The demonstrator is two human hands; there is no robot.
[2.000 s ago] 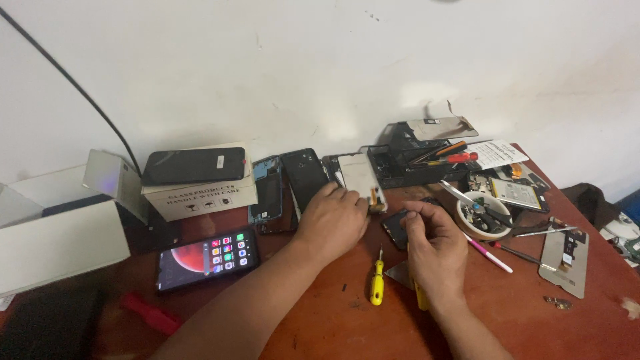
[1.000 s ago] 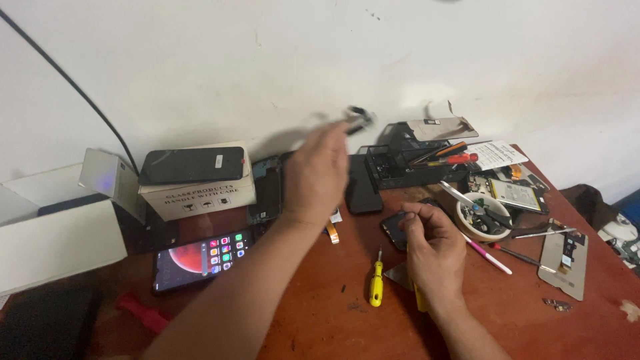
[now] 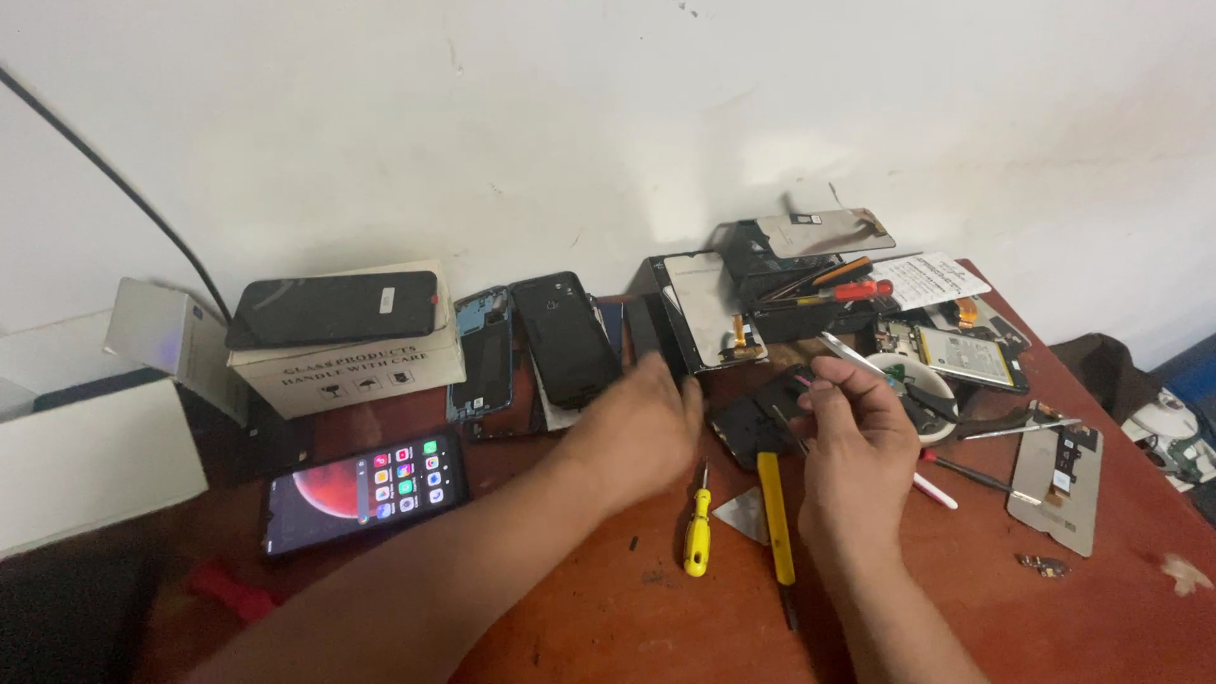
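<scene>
My left hand (image 3: 646, 432), blurred, reaches over the table with its fingertips at a dark flat phone part (image 3: 643, 328); whether it grips the part cannot be told. Just beyond, a grey-backed phone screen panel (image 3: 705, 299) with an orange flex cable leans on a black box. My right hand (image 3: 860, 427) pinches a thin metal tool (image 3: 790, 427), perhaps tweezers, over a dark opened phone part (image 3: 750, 425). Below lie a yellow screwdriver (image 3: 698, 534), a triangular metal piece (image 3: 743, 516) and a yellow-handled tool (image 3: 776, 522).
A lit smartphone (image 3: 366, 494) lies at left, before a white box (image 3: 370, 380) with a black phone (image 3: 332, 309) on top. Phone housings (image 3: 565, 337) stand mid-back. At right are a black tool holder (image 3: 807, 318), a white bowl (image 3: 940, 418), an opened phone (image 3: 955, 356) and another panel (image 3: 1054, 484).
My left hand lifted a screen panel from the phone parts, and a panel now leans on the black box. That hand has come back down. My right hand has stayed near the dark phone part.
</scene>
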